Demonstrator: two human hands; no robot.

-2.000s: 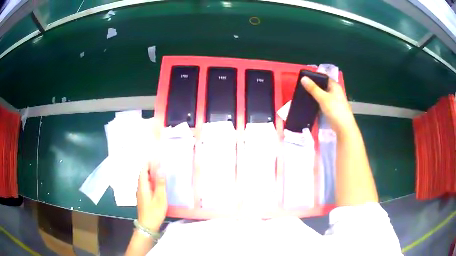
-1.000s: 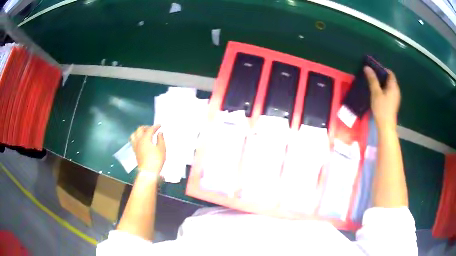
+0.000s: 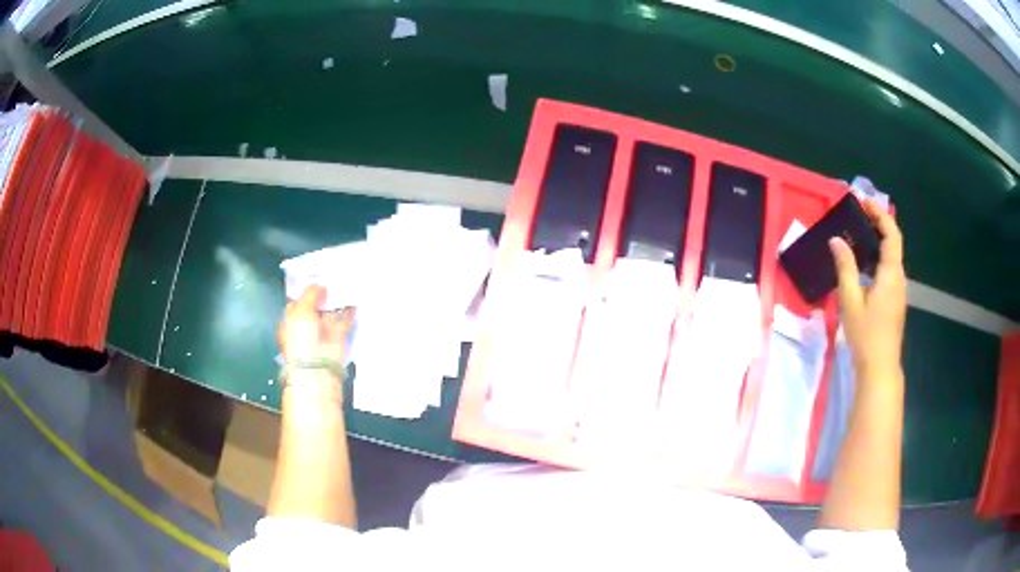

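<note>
The red phone tray [image 3: 474,416] lies in front of me. Three bare black phones lie in its far row: a left one [image 3: 573,192], a middle one [image 3: 655,203] and a right one [image 3: 734,226]. The near-row pockets show overexposed white bags and bluish bagged phones [image 3: 789,385]. My right hand [image 3: 870,285] holds a black phone [image 3: 814,259], tilted over the fourth far pocket; a small white slip [image 3: 791,236] shows beside it. My left hand [image 3: 315,332] is at the left edge of the white bag stack [image 3: 412,324] and pinches a bag [image 3: 327,264].
Stacked red trays stand at the left edge [image 3: 69,229] and right edge [image 3: 1003,430]. A pale metal strip [image 3: 324,173] crosses the green bench [image 3: 252,268]. White scraps [image 3: 498,92] lie at the back. A cardboard box [image 3: 185,436] is below the bench.
My left hand moved from the tray's edge to the bag stack and now pinches a bag. My right hand keeps the phone, now turned more sideways. The view has shifted left.
</note>
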